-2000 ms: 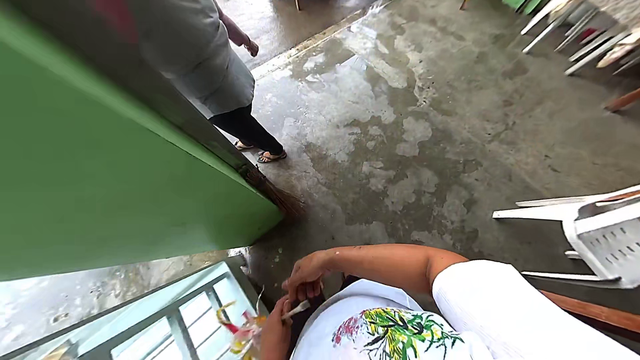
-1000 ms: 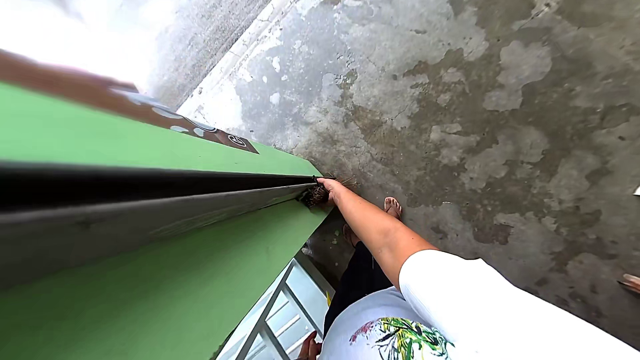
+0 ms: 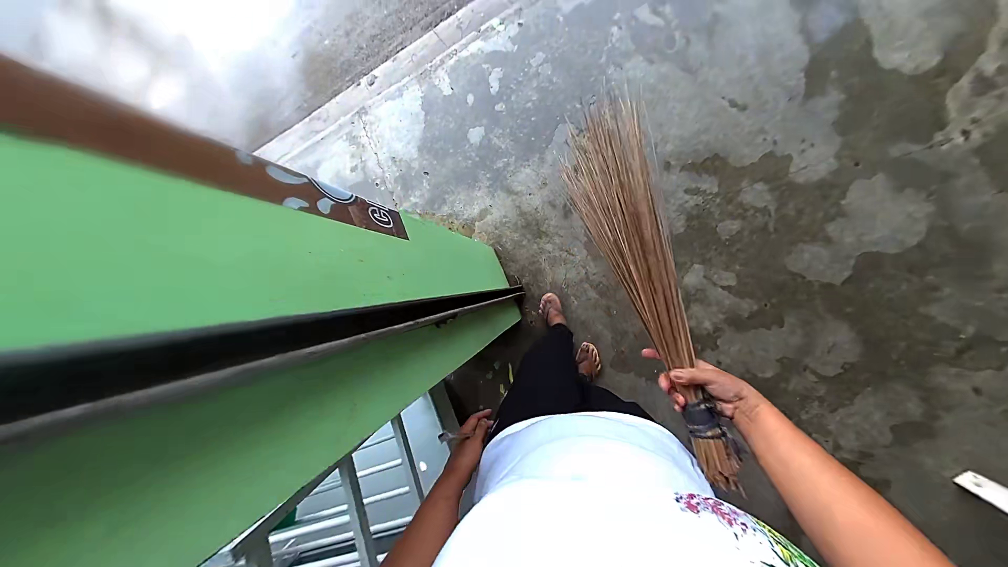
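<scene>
A broom of thin stiff bristles [image 3: 630,228] is in my right hand [image 3: 713,386], gripped near its bound end, where dark cord wraps the stalks. Its bristles fan out toward the upper middle of the head view, over the concrete floor. Down at my left side, beside my dark trousers, my left hand [image 3: 475,429] is closed around a small pale thing, mostly hidden, that I cannot make out.
A green wall or panel [image 3: 236,244] with a dark gap along it runs down the left. Below it stands a metal grille [image 3: 358,504]. The concrete floor [image 3: 835,315] has damp patches. The end of a white object [image 3: 980,490] shows at the far right.
My right hand has moved from the end of the green panel to the right and now holds the broom. The person seen at the upper left two seconds ago is out of view.
</scene>
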